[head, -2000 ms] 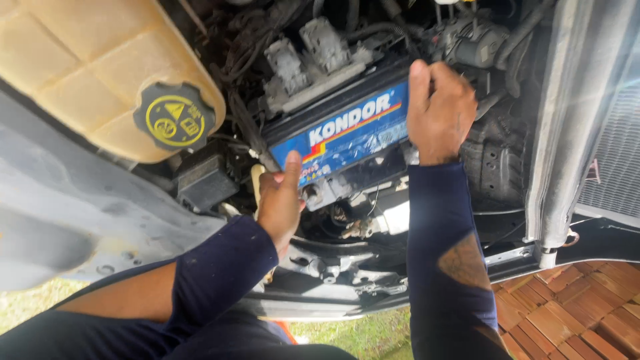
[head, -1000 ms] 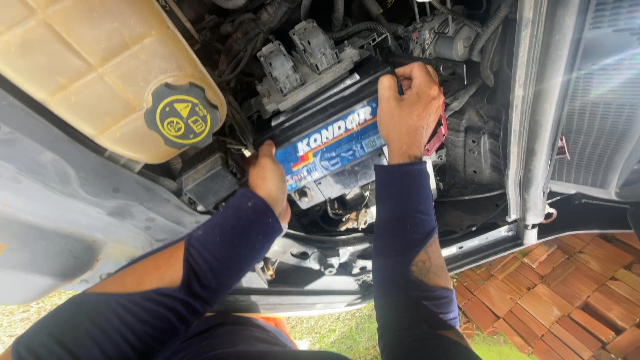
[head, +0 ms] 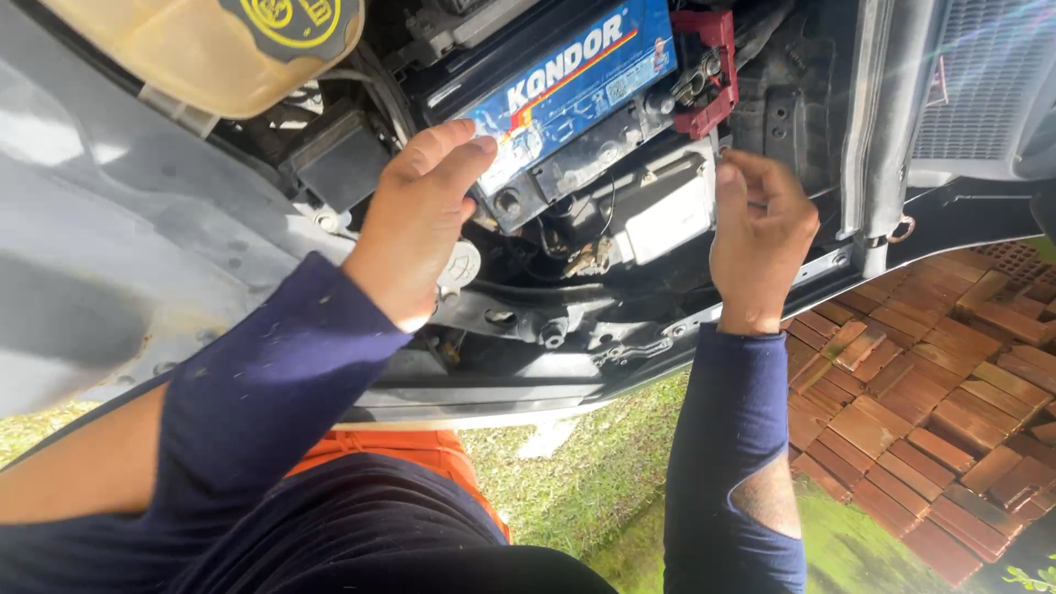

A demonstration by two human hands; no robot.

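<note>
In the engine bay sits a blue and black Kondor car battery (head: 569,74), tilted in the view. My left hand (head: 429,206) is at its lower left corner, thumb and forefinger against or just over the label; whether it grips the case is hard to tell. Beyond the battery's right end is a red plastic terminal cover (head: 716,74) with a metal battery clamp (head: 700,76) in it. Just below that cover my right hand (head: 763,223) has thumb and fingers pinched together at a thin, pale upright part, perhaps a strap or rod, whose hold is unclear. One battery post (head: 507,200) shows near my left hand.
A translucent coolant reservoir (head: 198,49) with a black and yellow cap is at upper left, above a black box (head: 338,157). The radiator (head: 969,82) lies at upper right. The front body edge (head: 511,396) runs below my hands, with stacked bricks (head: 924,396) and grass beyond.
My right hand has left the battery's right end and moved down below the red cover, which now shows fully. My left hand stays at the left corner. The view has shifted.
</note>
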